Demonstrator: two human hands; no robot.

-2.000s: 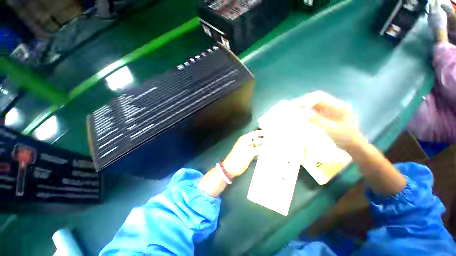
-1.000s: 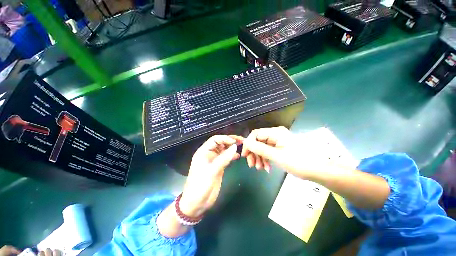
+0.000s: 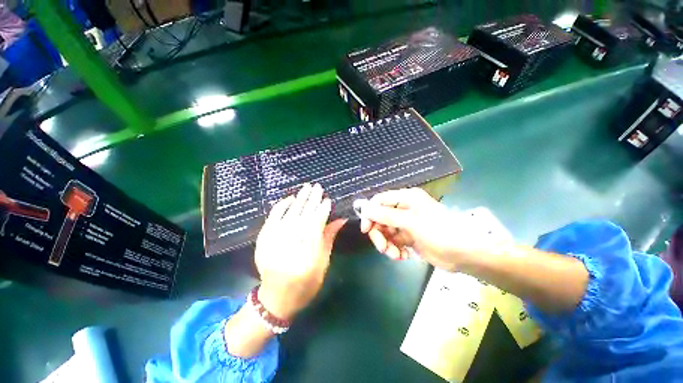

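A black retail box (image 3: 329,168) with dense white text rows and a line of small icons lies in front of me. My left hand (image 3: 296,243) rests on its near edge, fingers extended and thumb apart, holding nothing. My right hand (image 3: 408,224) pinches a small pale sticker (image 3: 359,207) between thumb and fingertip at the box's near edge. Pale yellow sticker sheets (image 3: 448,327) with small dark marks lie below my right forearm, partly hidden by it.
A black box (image 3: 90,217) with orange-red tool pictures stands at left. Several black boxes (image 3: 408,71) line the far side, and another box (image 3: 655,112) is at right. A green rail (image 3: 255,97) runs behind my box. A light blue roll (image 3: 93,355) lies lower left.
My hands came from the sheets to the box. In the last second my left hand parted from my right and flattened onto the box edge. The pale sticker now shows at my right fingertips.
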